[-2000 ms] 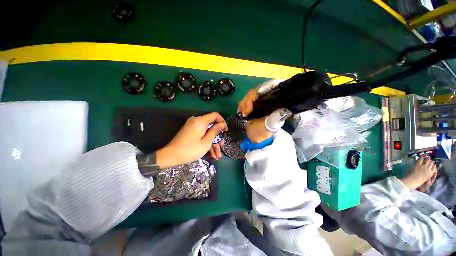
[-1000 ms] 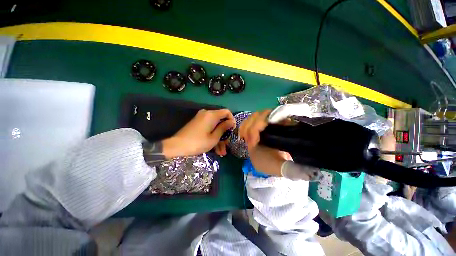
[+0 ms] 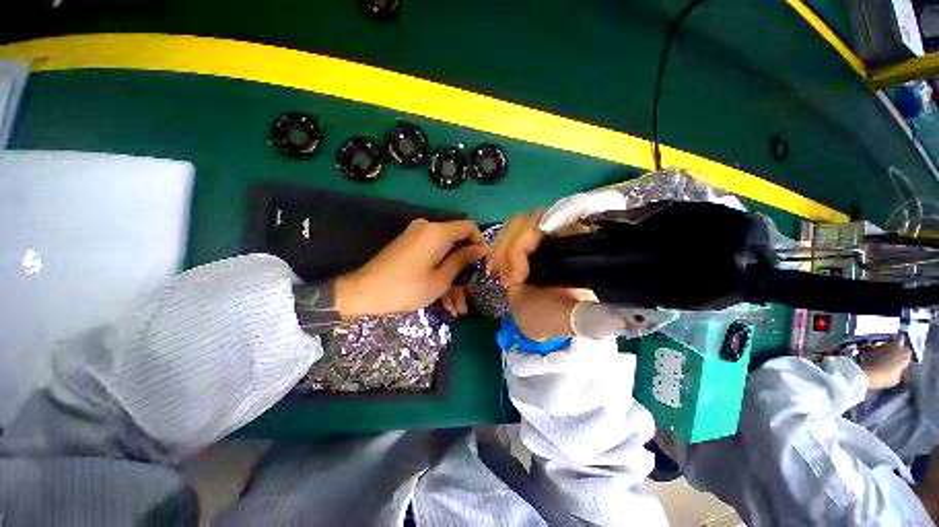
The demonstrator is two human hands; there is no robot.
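My left hand [image 3: 412,270] pinches a small round unit [image 3: 468,273], mostly hidden by the fingers, above the black tray [image 3: 355,235]. My right hand [image 3: 525,270] holds the black power screwdriver [image 3: 644,257], which lies nearly level and points left at my left fingertips; its tip is hidden. My right hand has white finger covers and a blue wrist band [image 3: 535,338]. A grey speckled dish [image 3: 490,296] shows partly behind my right fingers. A heap of silver metal pieces [image 3: 379,355] lies in the tray's near part.
Several black round units [image 3: 360,159] lie by the yellow line [image 3: 412,96]; others are on the dark green conveyor [image 3: 556,62]. White sheets [image 3: 93,232] are at left. A clear bag [image 3: 669,187] and a teal box [image 3: 695,386] with a black unit are at right, beside another person's hand [image 3: 885,362].
The screwdriver and my right hand have swung lower and more level. The whole view has shifted slightly. My left hand stays pinched beside the dish. Units on the conveyor have moved right.
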